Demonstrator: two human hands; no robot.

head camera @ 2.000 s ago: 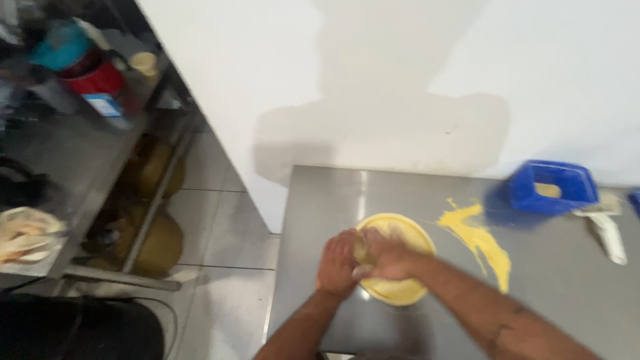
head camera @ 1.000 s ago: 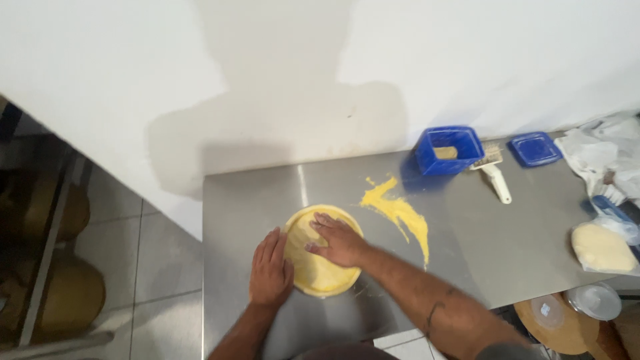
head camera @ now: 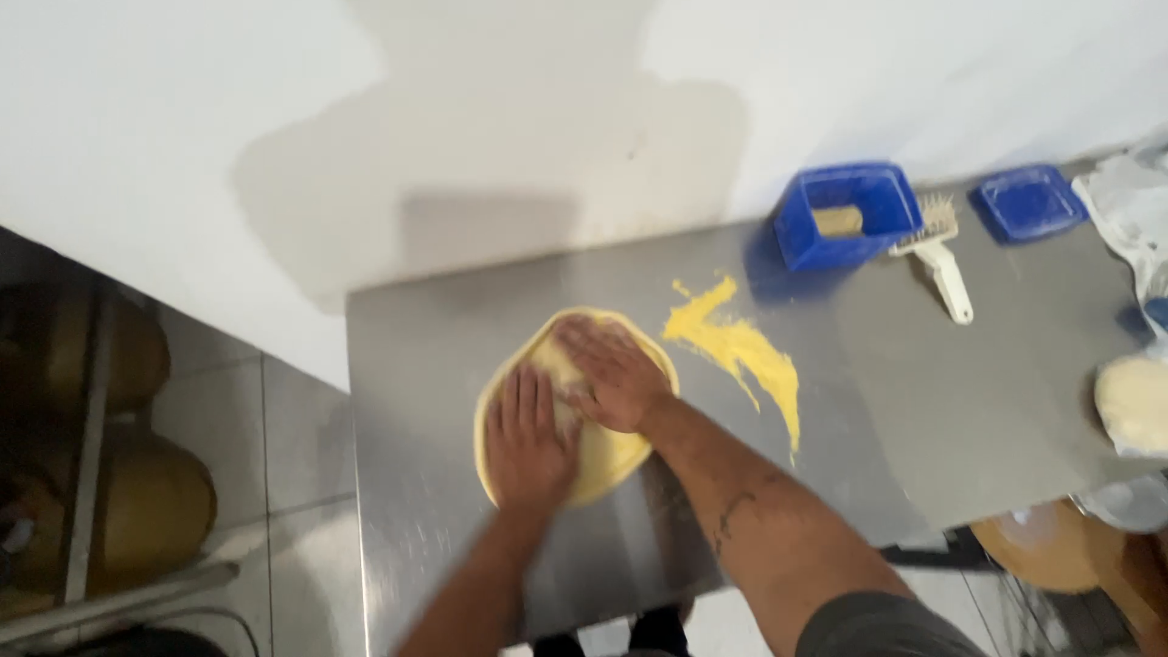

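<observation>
A flat disc of pale yellow dough (head camera: 607, 461) lies on the steel table (head camera: 415, 401), its outline stretched into an oval. My left hand (head camera: 529, 447) presses flat on its left side, fingers pointing up the view. My right hand (head camera: 611, 370) lies flat on its upper right part, fingers spread slightly towards the upper left. Neither hand grips anything, and the dough beneath them is partly hidden. To the right of the dough a streak of yellow flour or meal (head camera: 739, 347) is spread on the steel.
Behind stands a blue plastic tub (head camera: 808, 233) with something pale inside. Beside it are a white spiked dough docker (head camera: 944, 274) and a blue lid (head camera: 1031, 203). At the right edge are a pale dough lump (head camera: 1136, 401) and plastic bags (head camera: 1136, 205). A white wall (head camera: 547, 119) borders the table.
The dough was round and is now a wider, stretched oval. My left hand has moved from the dough's left rim onto its surface. The view has swung to the right since the oldest frame.
</observation>
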